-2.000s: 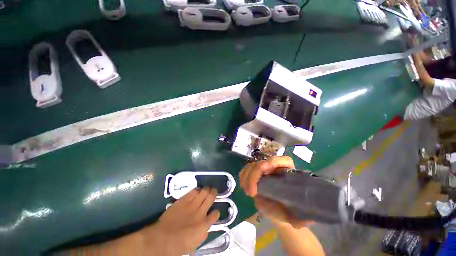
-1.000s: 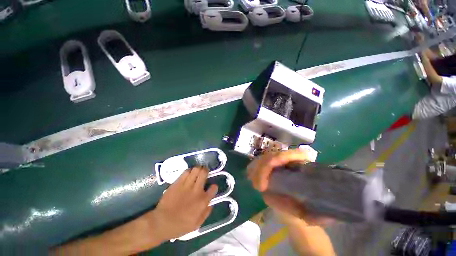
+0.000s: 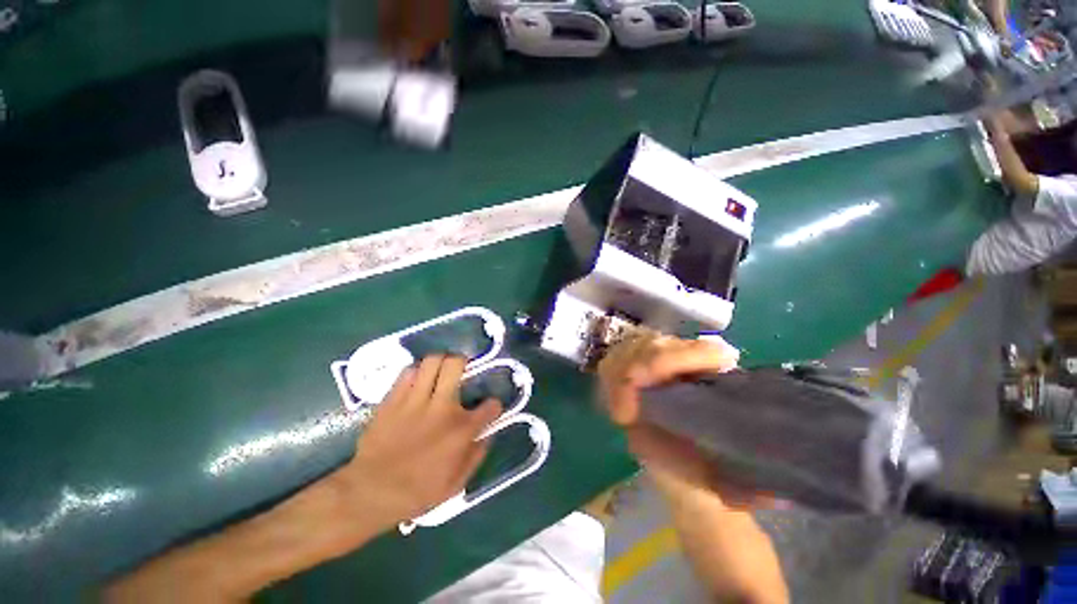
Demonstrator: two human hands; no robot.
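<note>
Three white plastic housings lie side by side on the green work surface, open loops to the right. My left hand rests over them with its fingers on the middle and upper ones, covering part of them. My right hand grips the dark grey electric screwdriver; its tip is hidden behind the hand, close to the front of the screw feeder. The white and black screw feeder stands beyond my right hand, with screws in its open box.
A white-edged strip borders the darker conveyor, which holds another white housing and a row of housings. Another person's blurred hand reaches in at the top with white parts. A person's arm is at the right.
The three housings and my left hand have moved up and left. My right hand has shifted slightly right with the screwdriver. A blurred hand has come in over the conveyor, where a second housing lay.
</note>
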